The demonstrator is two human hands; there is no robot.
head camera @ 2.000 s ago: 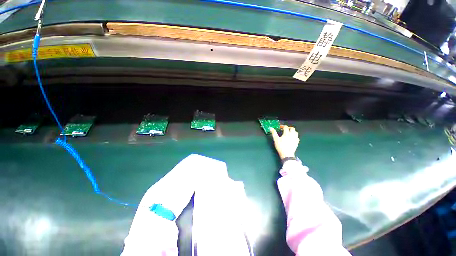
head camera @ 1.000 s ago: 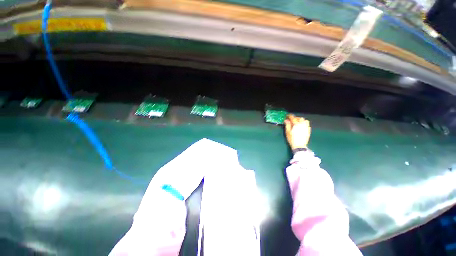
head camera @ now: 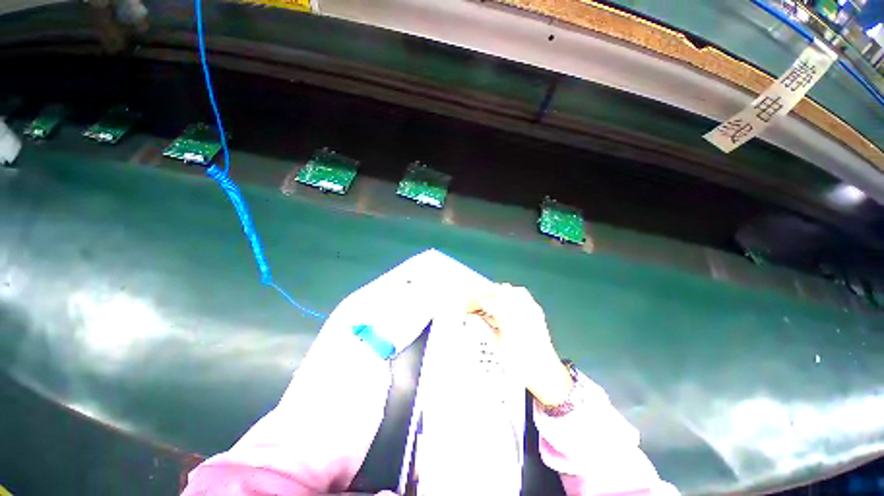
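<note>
A long white label sheet [head camera: 472, 417], washed out by glare, hangs down in front of me with a few tiny dark marks near its top. My left hand [head camera: 425, 281] is overexposed, blends with the sheet and appears to hold its top end; its fingers cannot be made out. A blue strap [head camera: 374, 341] is at my left wrist. My right hand [head camera: 514, 325] is over the sheet's upper part, fingertips bent against it; anything pinched there is hidden. Green circuit boards lie in a row on the dark strip, the nearest to my right hand being this circuit board [head camera: 562, 223].
A green mat [head camera: 659, 339] lies before the strip. A blue coiled cord [head camera: 242, 221] hangs left and runs to my left wrist. A rail [head camera: 601, 58] with wooden edging crosses above, with a white tag [head camera: 773, 97]. A white object [head camera: 8, 143] shows at the far left edge.
My right hand has left the circuit board on the strip and moved back to the white sheet by my left hand. The view has turned, showing more boards at left.
</note>
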